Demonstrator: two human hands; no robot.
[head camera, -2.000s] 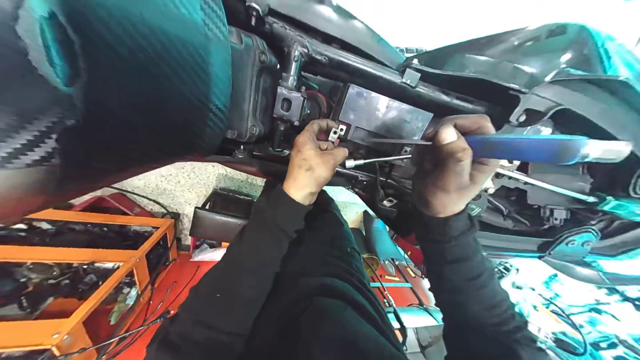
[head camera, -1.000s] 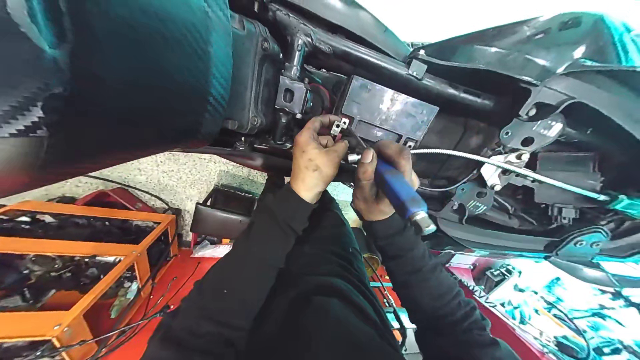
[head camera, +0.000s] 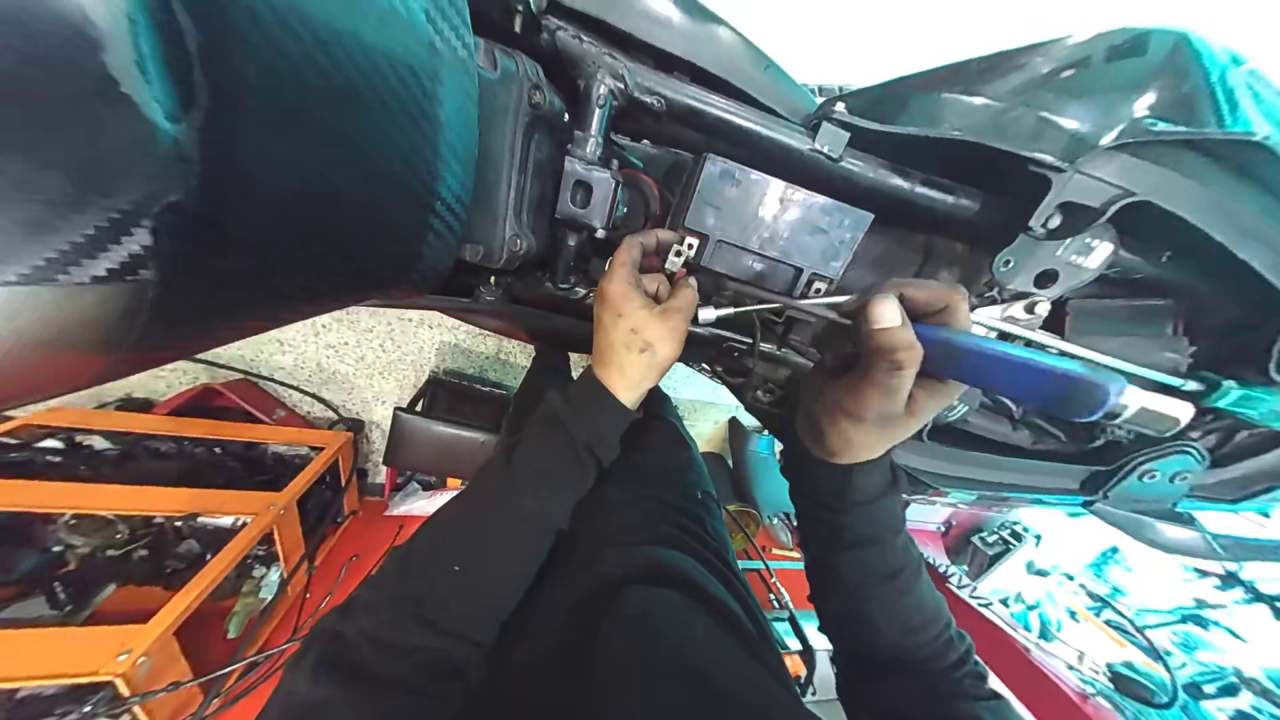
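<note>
A grey battery (head camera: 780, 215) sits in the frame of a motorcycle. At its near left corner, my left hand (head camera: 645, 315) pinches a small metal terminal piece (head camera: 677, 258) between thumb and fingers. My right hand (head camera: 885, 370) is closed around a screwdriver with a blue handle (head camera: 1020, 370), whose shaft is mostly hidden by the hand. A thin rod with a metal tip (head camera: 708, 314) shows between the two hands; whether my right hand holds it too, I cannot tell. The battery's other terminal (head camera: 818, 288) lies at its near right corner.
A black frame tube (head camera: 760, 130) runs behind the battery. A large black carbon-patterned part (head camera: 330, 130) fills the upper left. Below stand an orange metal rack (head camera: 190, 500) holding dark parts and an open black box (head camera: 445, 440). A silver rod (head camera: 1090, 350) with a green end lies at right.
My right hand has moved away from the terminal to the right since one second ago, and the blue handle has swung to point right. My left hand stays at the battery's corner.
</note>
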